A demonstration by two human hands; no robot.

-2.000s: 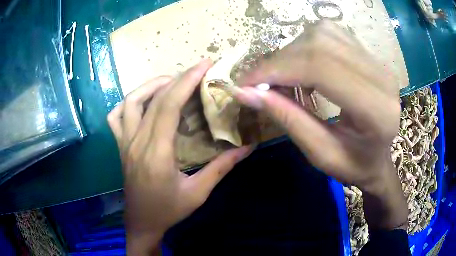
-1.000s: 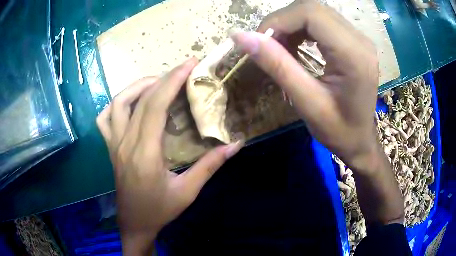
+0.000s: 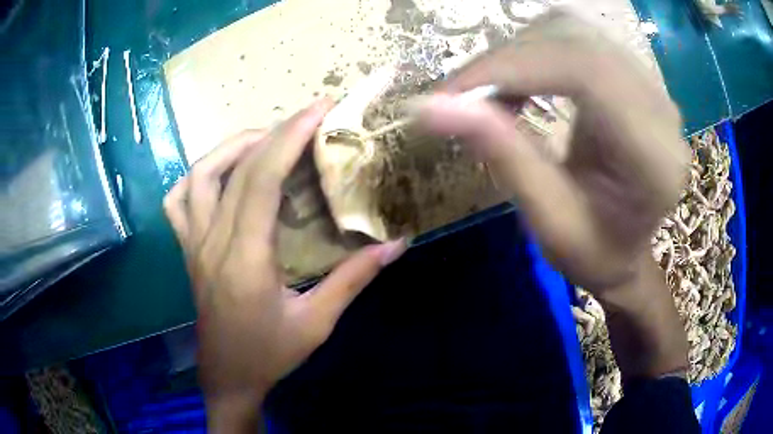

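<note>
A beige hollow figure part [image 3: 352,186] stands over the tan work board [image 3: 246,80], its upper opening facing me. My left hand [image 3: 263,246] holds it between the fingertips at its top and the thumb at its lower end. My right hand [image 3: 585,144] is blurred and pinches a thin pale applicator stick [image 3: 394,127] with a white end. The stick's tip is at the rim of the part's opening; whether it is inside, I cannot tell. Several pale sticks [image 3: 538,119] lie on the board, partly hidden behind my right hand.
Loose white sticks [image 3: 131,97] lie on the green bench left of the board. A shiny clear plastic box or sheet [image 3: 55,169] is at the left edge. A blue crate [image 3: 739,229] of beige moulded arms [image 3: 699,254] is at the right. Dark wet spots mark the board.
Since one second ago, my right hand has moved right and slightly down, and the stick lies flatter. My left hand and the part have barely moved.
</note>
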